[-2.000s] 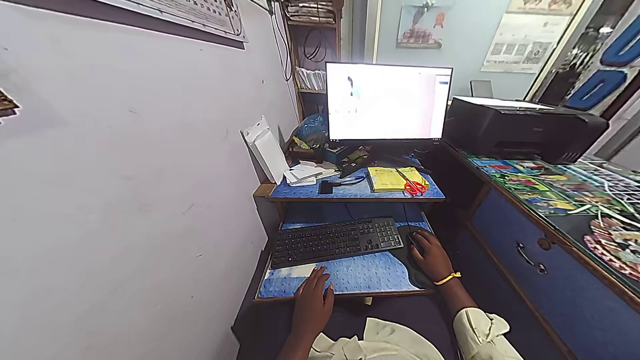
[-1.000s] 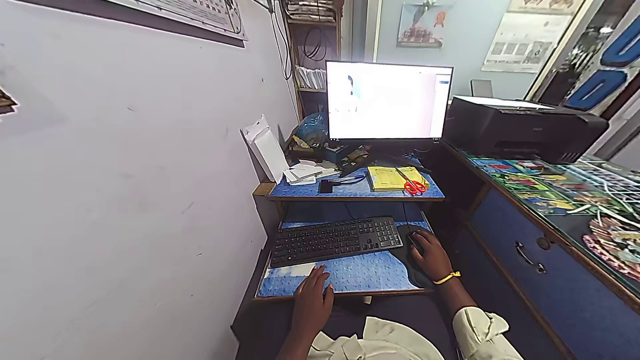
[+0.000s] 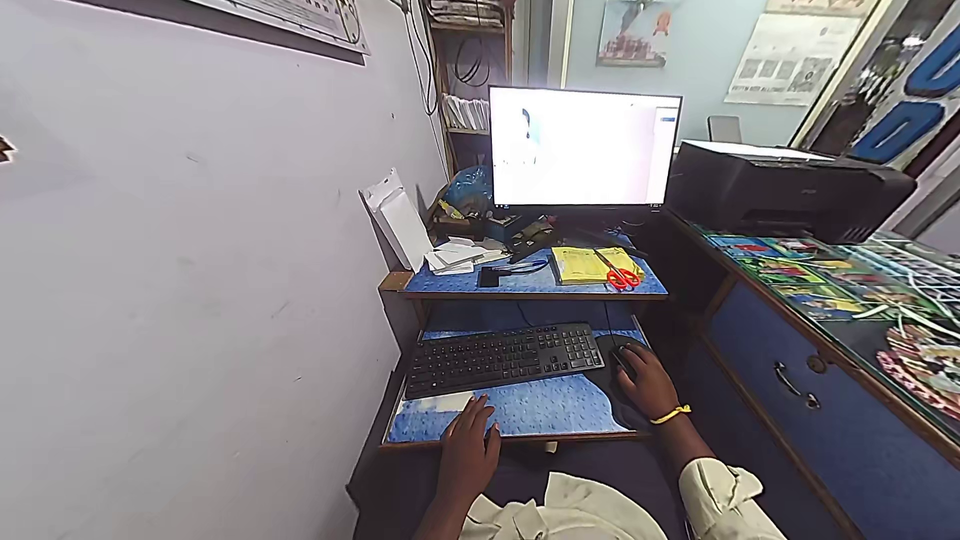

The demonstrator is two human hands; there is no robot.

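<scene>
My right hand [image 3: 646,382] rests over a black computer mouse [image 3: 622,361], which sits on a dark mouse pad [image 3: 628,411]. Around that wrist is a yellow band. My left hand [image 3: 471,448] lies with its fingers spread on the front edge of the blue keyboard tray [image 3: 555,405], holding nothing. Just beyond both hands, a black keyboard [image 3: 506,358] stretches across the tray. A lit monitor [image 3: 585,148] stands at the back of the desk, its screen mostly white with a small dark figure at the left.
Red-handled scissors [image 3: 622,278] lie on a yellow pad [image 3: 581,265] on the upper shelf, near white papers [image 3: 454,256] and a white box [image 3: 401,221]. A black printer [image 3: 787,191] stands on the counter at right. A wall [image 3: 172,285] runs close along the left.
</scene>
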